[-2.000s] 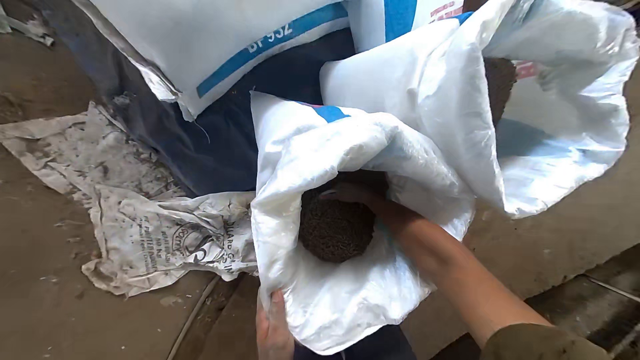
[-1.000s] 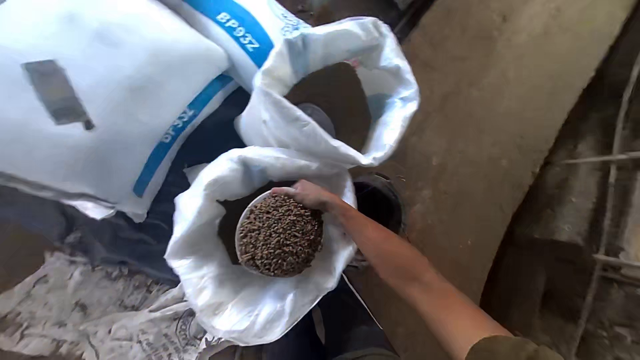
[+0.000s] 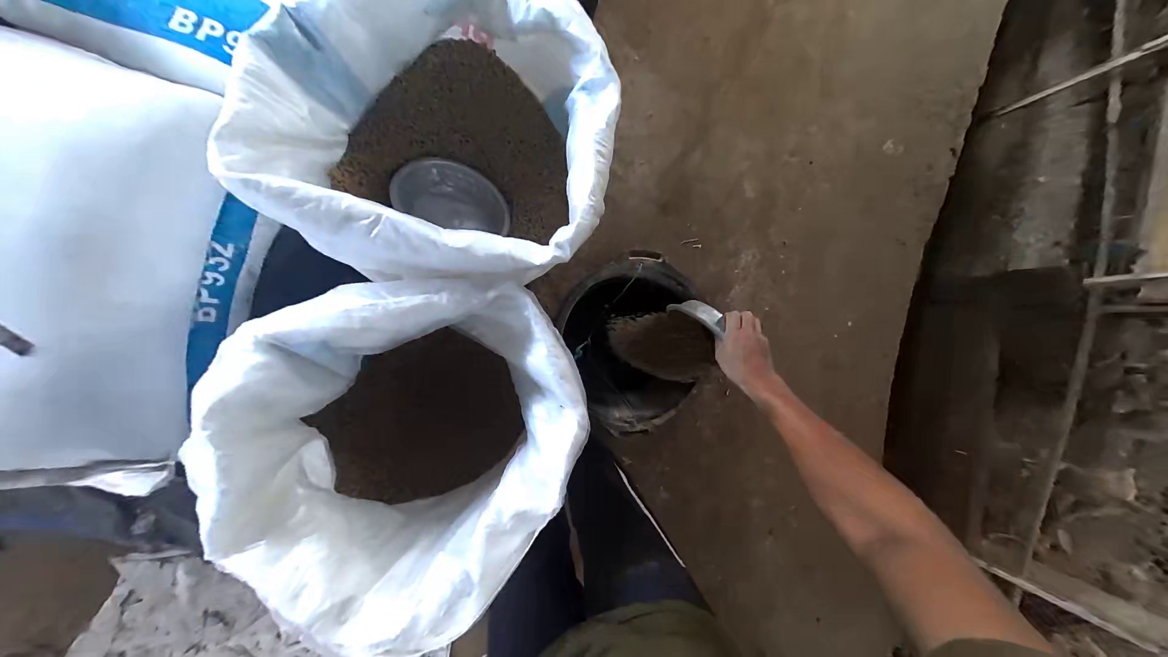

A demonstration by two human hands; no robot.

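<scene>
My right hand (image 3: 746,351) grips the rim of a pale bowl (image 3: 698,316), tipped over a black bucket (image 3: 630,415) on the floor. Brown pellets (image 3: 662,345) pour from the bowl into the bucket. To the left of the bucket, an open white woven sack (image 3: 456,566) holds brown feed (image 3: 420,420). Above that sack in the view, a second open sack (image 3: 274,146) holds similar feed (image 3: 456,100), with a grey metal bowl (image 3: 450,196) lying in it. My left hand is not visible.
Full white sacks with blue bands (image 3: 100,265) lie at the left. A flattened, dirty sack (image 3: 192,607) is on the ground at lower left. Wooden poles (image 3: 1077,411) run past the concrete floor's edge (image 3: 922,246) at the right. My legs (image 3: 620,538) are close to the bucket.
My right hand has moved out of the nearer sack to the bucket, and the heaped bowl is now tipped with pellets falling. The view has shifted right.
</scene>
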